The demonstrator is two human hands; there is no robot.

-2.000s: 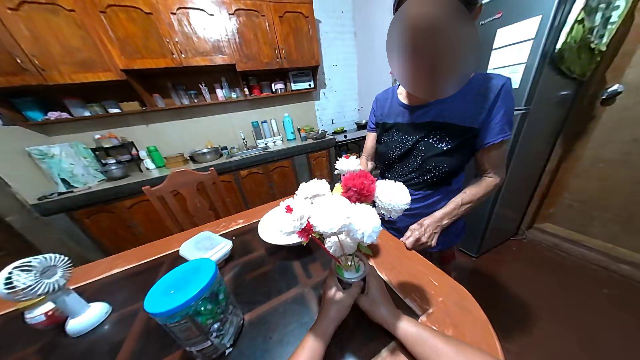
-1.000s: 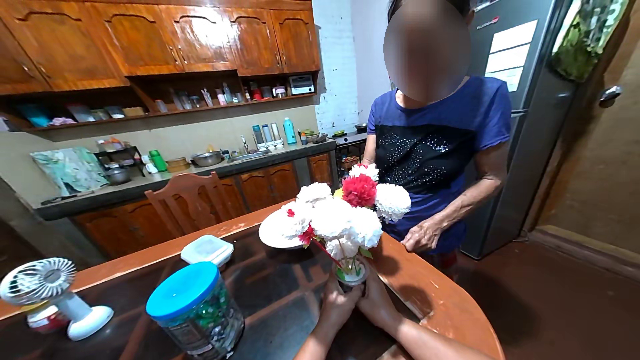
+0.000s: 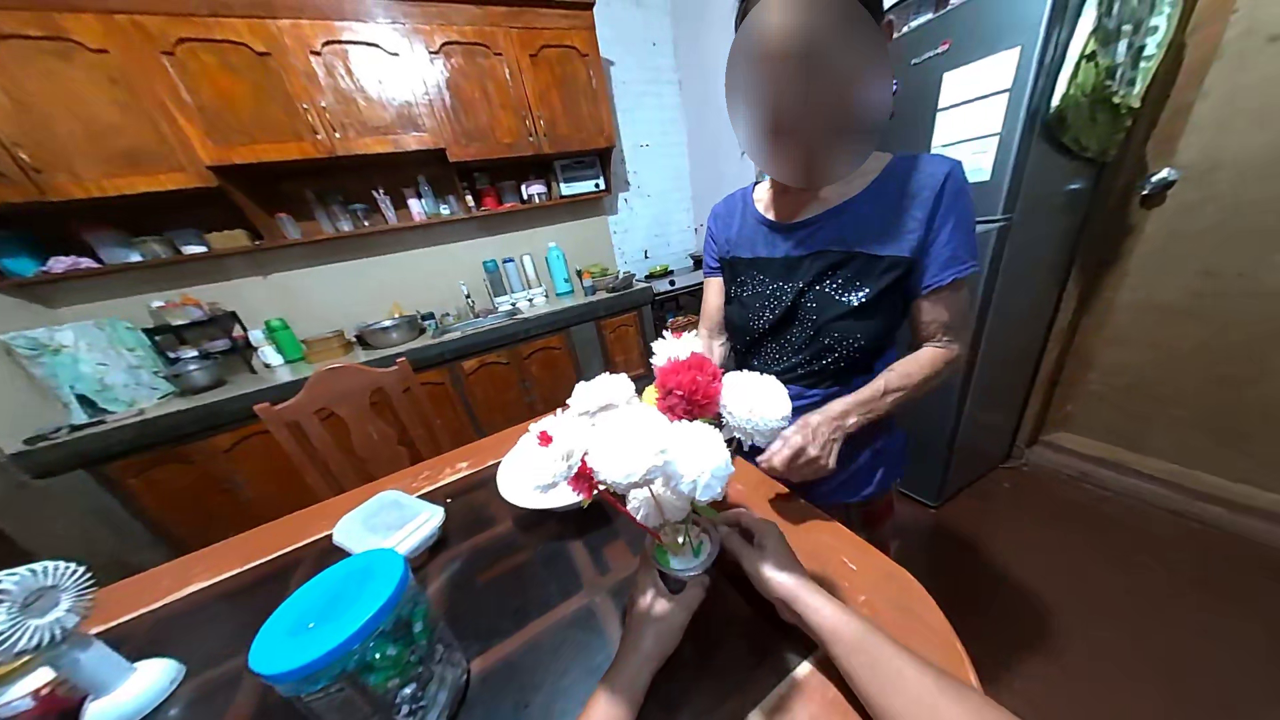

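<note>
A small clear vase [image 3: 684,552] stands on the table, filled with white artificial flowers [image 3: 635,445] and a red one [image 3: 688,387]. Around the vase's near left side, my left hand [image 3: 662,610] is closed. My right hand [image 3: 762,552] is at the vase's right, its fingertips by a green leaf [image 3: 706,512] below the blooms; whether it pinches the leaf is unclear. Behind the flowers lies a white plate [image 3: 515,478], partly covered by them.
A person [image 3: 820,300] stands across the table's rounded corner, one hand beside the flowers. To the left are a blue-lidded plastic jar [image 3: 330,620], a lidded white container [image 3: 388,522] and a small white fan [image 3: 100,660]. A wooden chair [image 3: 345,430] stands behind the table [image 3: 900,610].
My right hand has left the vase's side and risen to the leaf and stems at its right. My left hand stays on the vase.
</note>
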